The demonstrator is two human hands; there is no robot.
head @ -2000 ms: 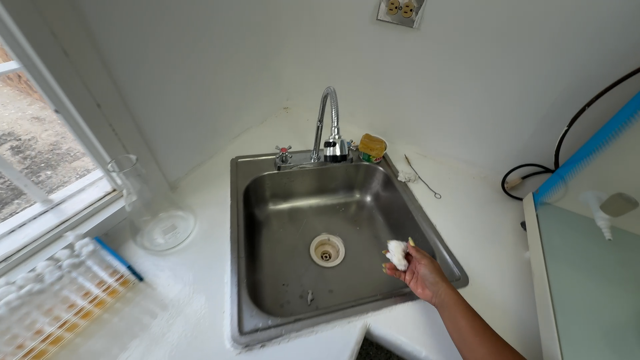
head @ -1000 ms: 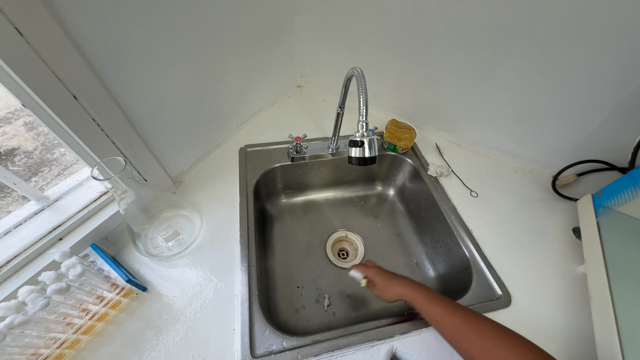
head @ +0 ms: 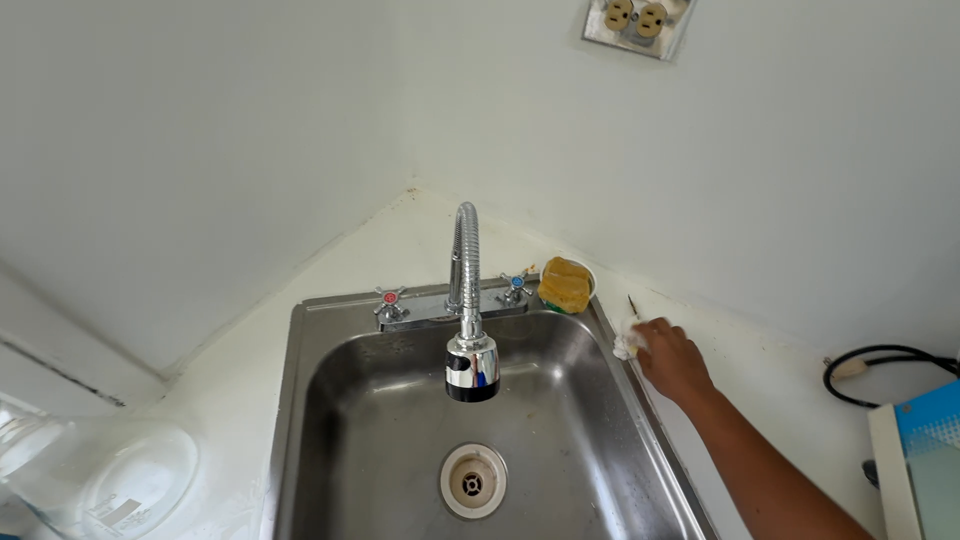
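My right hand (head: 671, 361) is at the right rim of the stainless steel sink (head: 298, 360), its fingertips at a white cotton wad (head: 624, 346) on the counter edge. Whether the fingers grip the wad cannot be told. Just beyond the fingers shows the dark tip of a thin wire tool (head: 632, 304), partly hidden. A yellow sponge (head: 565, 283) sits in a small round dish behind the sink's right corner. The chrome faucet (head: 471, 360), with its flexible neck, hangs over the basin. My left hand is out of the picture.
A clear glass flask (head: 142, 480) stands on the counter at the lower left. To the right are a black cable (head: 874, 352) and a blue-and-white case (head: 892, 450). An electrical outlet (head: 634, 21) is on the wall above.
My right hand has moved from over the basin, where it held a white wad, to the cotton wad at the sink's right rim. The view has shifted upward.
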